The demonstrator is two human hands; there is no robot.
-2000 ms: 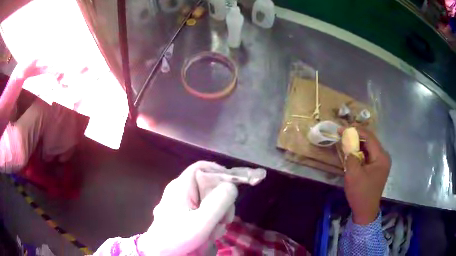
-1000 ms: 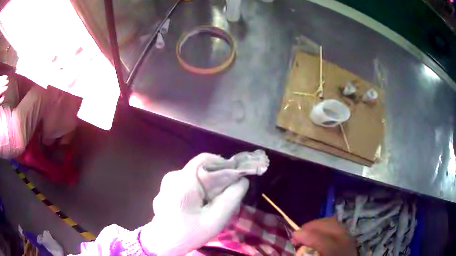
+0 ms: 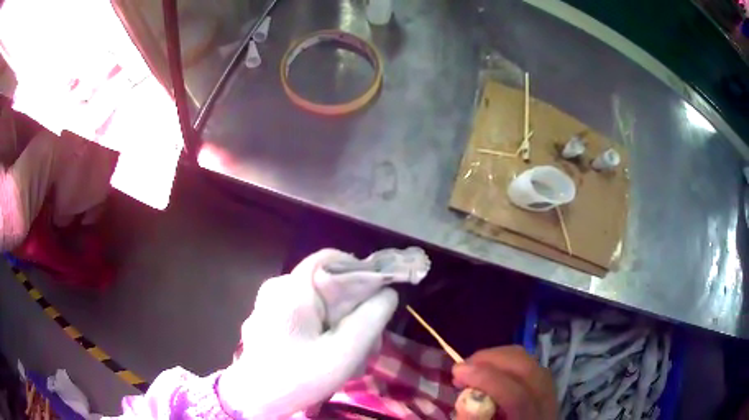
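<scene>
My left hand (image 3: 316, 328), in a white glove, holds a pale grey foot part (image 3: 402, 265) between thumb and fingers, toe bumps to the right. My right hand (image 3: 507, 381) is bare, with a pale yellow wrap on one digit, and is partly cut off by the bottom edge. It holds a thin yellow stick (image 3: 435, 335) like a pen. The stick's tip is just below the foot part, apart from it. The white cup (image 3: 542, 188) stands on the cardboard pad (image 3: 501, 215).
Spare sticks (image 3: 526, 115) and two small caps (image 3: 607, 159) lie on the cardboard. A tape ring (image 3: 333, 107) and clear cones (image 3: 253, 55) lie on the metal bench (image 3: 427, 107). A blue crate (image 3: 675, 361) of grey limbs is below. Another person's arm (image 3: 62, 168) is at left.
My right hand has left the cup and come down beside my left hand with a stick. The foot part has turned in my left glove. The view has shifted, with the bench items higher.
</scene>
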